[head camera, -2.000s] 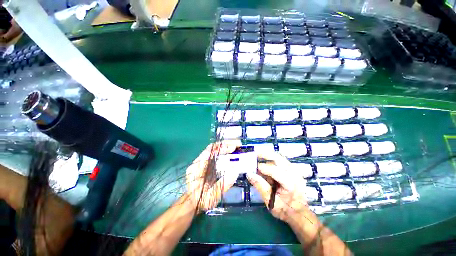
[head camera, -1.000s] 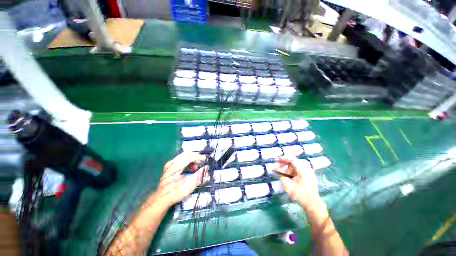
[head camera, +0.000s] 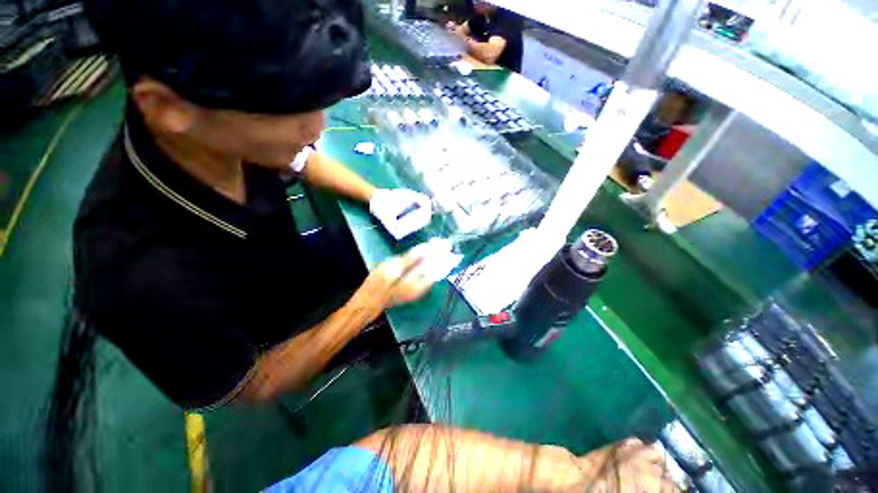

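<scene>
My left forearm crosses the bottom of the view, and my left hand point(head camera: 631, 468) is cut off by the bottom edge. Its fingers are unclear, and I cannot tell if it holds anything. My right hand is out of the picture. Just right of my left hand, a few white units point(head camera: 685, 451) show in the near tray, most of which is cut off. A black hot air gun point(head camera: 554, 306) with a ridged metal nozzle stands on the green bench beyond my forearm, nozzle up.
A person in a black shirt and cap point(head camera: 207, 260) sits at left, holding a white unit point(head camera: 404, 214) and a white cloth point(head camera: 438, 260). A white post point(head camera: 602, 159) rises behind the gun. Stacked trays point(head camera: 770, 385) stand at right, a clear tray point(head camera: 481, 178) beyond the post.
The view has swung left to the neighbouring person. My right hand has left the picture. My left hand has shifted to the bottom edge, and most of the near tray is out of view.
</scene>
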